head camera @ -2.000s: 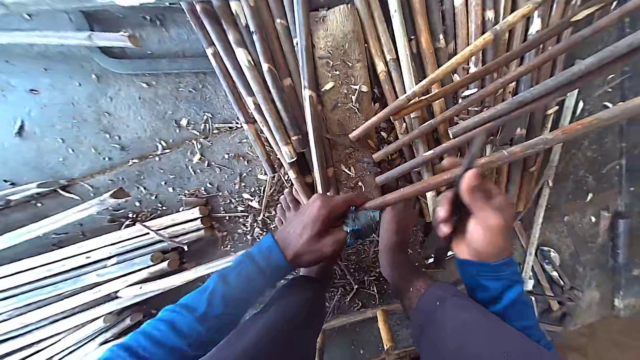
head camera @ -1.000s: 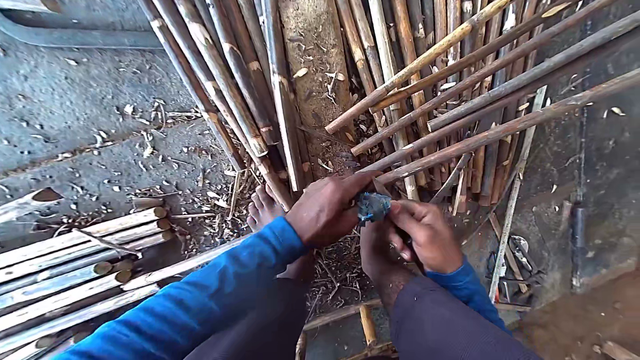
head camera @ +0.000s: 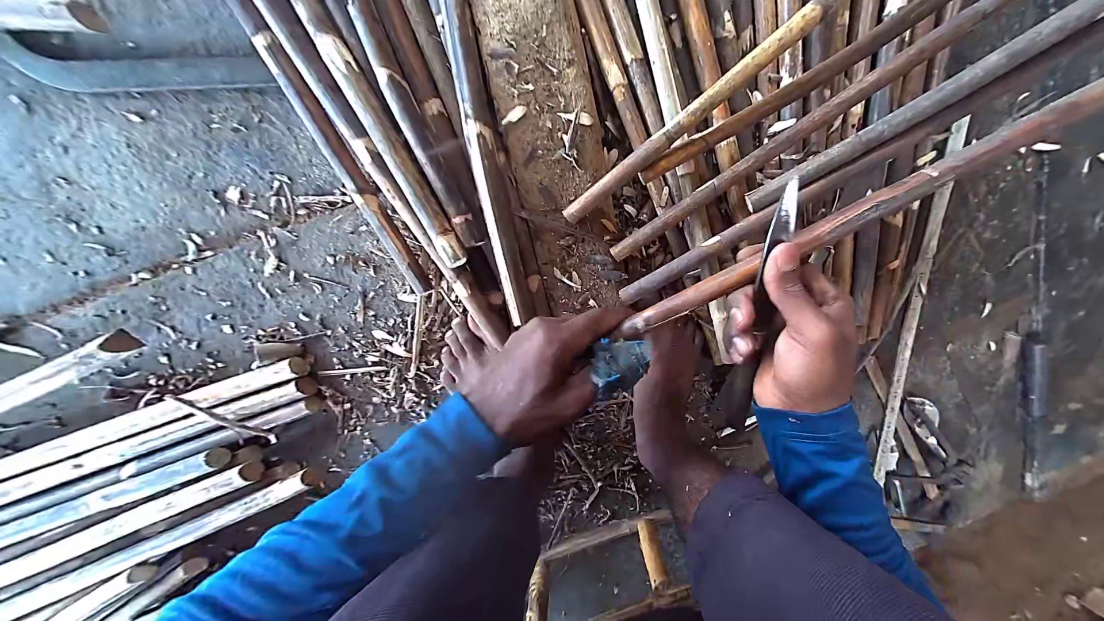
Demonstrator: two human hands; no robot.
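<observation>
My left hand (head camera: 539,375) grips the near end of a reddish-brown wooden pole (head camera: 862,207), which slants up to the right. Against that pole, my right hand (head camera: 798,332) holds a knife (head camera: 783,220), its pointed blade upward beside the thumb. Below the pole end, a blue wrapped bundle (head camera: 619,364) shows between my left hand and my right foot; what it wraps is hidden. Several more poles (head camera: 716,103) lie slanted just above the held one, their near ends toward my feet.
Dark poles (head camera: 388,112) lie at upper left beside a worn wooden plank (head camera: 539,129). Pale, peeled poles (head camera: 147,440) are stacked at lower left. Shavings litter the concrete floor (head camera: 129,207). A low wooden frame (head camera: 651,552) stands between my legs, and a metal bar (head camera: 138,73) lies at top left.
My right hand was down by the blue bundle one second ago; it is now farther up and right along the pole, with the blade visible. My left hand remains near the pole's end.
</observation>
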